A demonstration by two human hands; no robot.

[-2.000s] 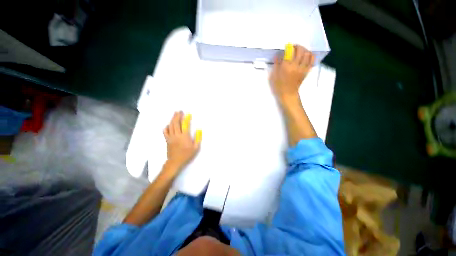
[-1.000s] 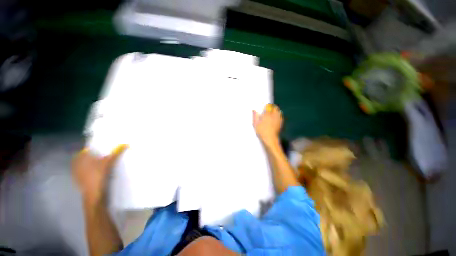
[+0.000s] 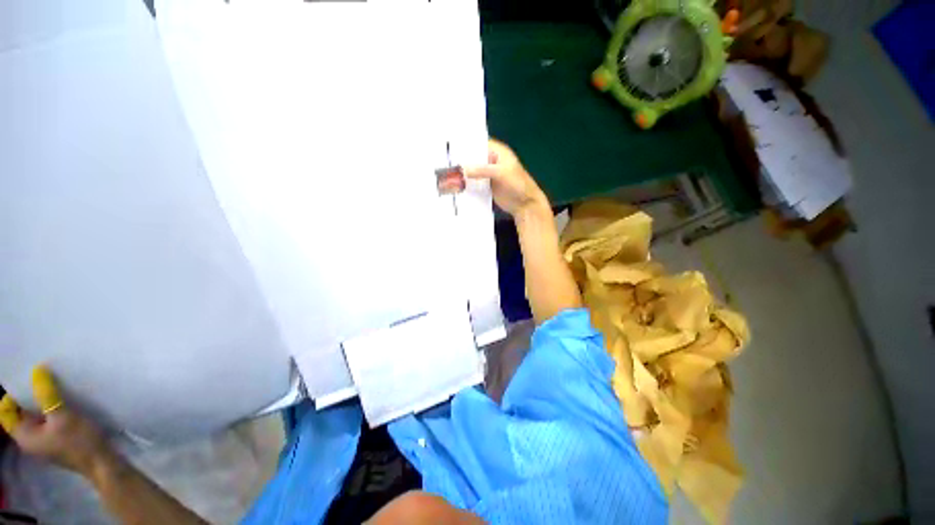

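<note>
A large white box blank [image 3: 338,195] fills the left and middle of the view, near my body. Its broad greyish lid panel [image 3: 113,226] is on the left, with a rounded lower corner. A squarish end flap [image 3: 413,367] hangs at the near edge. My left hand [image 3: 53,431], with yellow finger cots, grips the lid panel's lower left edge. My right hand [image 3: 504,182] grips the blank's right edge beside a small cut-out window [image 3: 450,180]; its fingers are partly hidden behind the card.
The green bench top [image 3: 574,113] lies beyond the blank, with a green-and-orange fan [image 3: 661,58] on it. Crumpled kraft paper [image 3: 666,333] is at the right. White card pieces [image 3: 787,138] lie at the upper right.
The view has turned right. The blank now appears larger and closer, its left panel greyish. The folded box seen at the top earlier is out of view. Both hands are at the blank's sides.
</note>
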